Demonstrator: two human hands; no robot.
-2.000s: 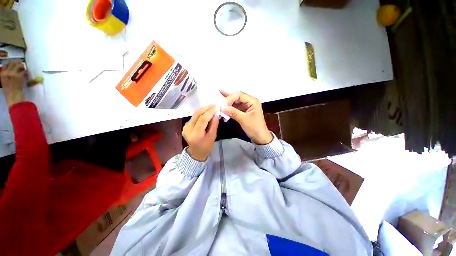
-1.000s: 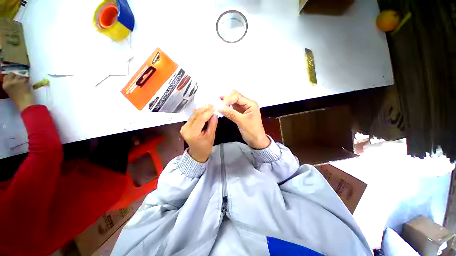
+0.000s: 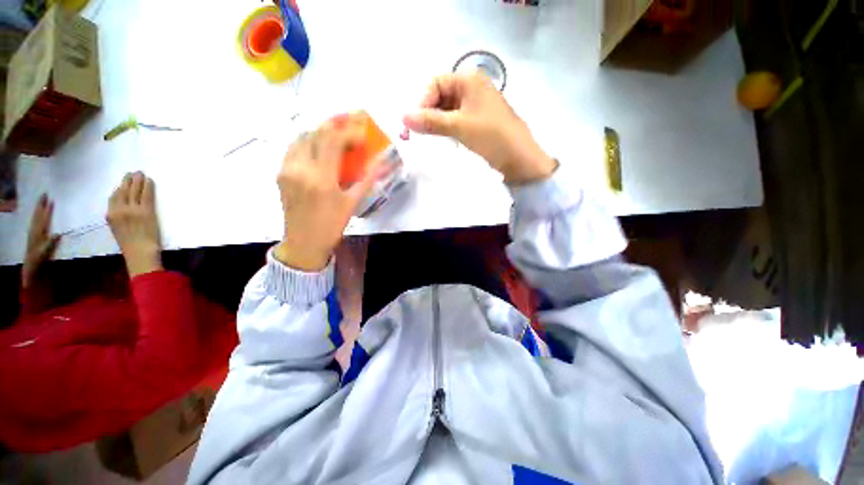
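Note:
An orange and white printed retail box [image 3: 384,161] is at the table's front part. My left hand [image 3: 322,180] grips it from its left side, the fingers blurred over its orange top. My right hand [image 3: 474,123] is raised to the right of the box, thumb and forefinger pinched together. A tiny reddish bit [image 3: 405,133] shows at its fingertips; what it is cannot be told. A clear tape roll [image 3: 481,68] lies behind my right hand, partly covered by it.
A blue and yellow tape dispenser [image 3: 275,43] stands at the back left. A yellow strip [image 3: 613,159] lies at the right. Brown cartons [image 3: 57,80] stand at both back corners. A person's hands [image 3: 135,210] and red sleeves are at the left.
My hands have moved apart. My left hand has taken hold of the printed box, and my right has moved up and right. The co-worker's hands have moved down to the table's front edge.

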